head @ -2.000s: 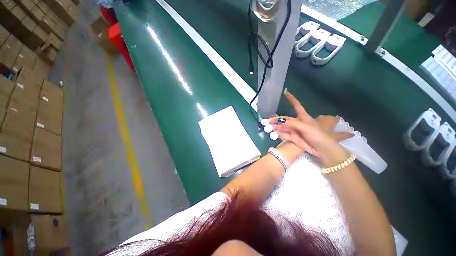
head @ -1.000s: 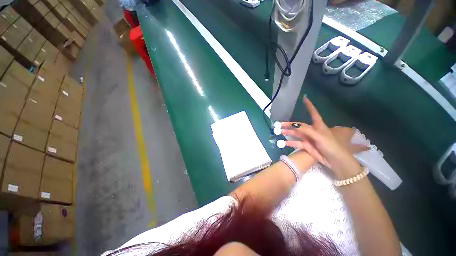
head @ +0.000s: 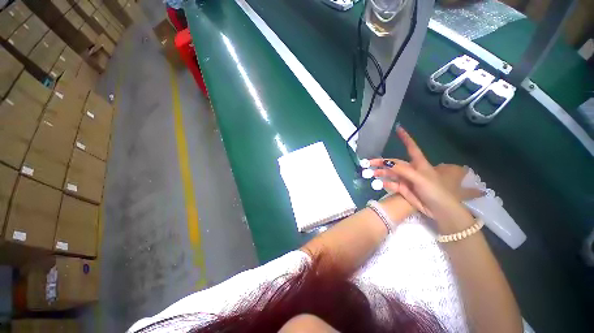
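Note:
My right hand (head: 417, 179) is palm partly up, with several fingers spread. Small round white adhesive dots (head: 377, 185) sit on its fingertips. My forearms cross. My left hand (head: 454, 177) is behind my right hand and partly hidden by it. It holds a translucent white sticker sheet (head: 498, 221) that sticks out to the right, its upper edge ragged. Several white-grey plastic units (head: 492, 103) stand in a row on the dark green belt (head: 436, 140), beyond my hands.
A stack of white sheets (head: 316, 187) lies on the green worktop (head: 251, 153), left of the grey post (head: 391, 91). A black cable (head: 371, 107) hangs by the post. A pale rail (head: 303, 71) edges the belt. Cartons (head: 39, 208) stand across the aisle at left.
The view has shifted, moving the scene rightward. The row of plastic units has moved nearer along the belt. The units at lower right have mostly left the view. My hands keep nearly the same pose.

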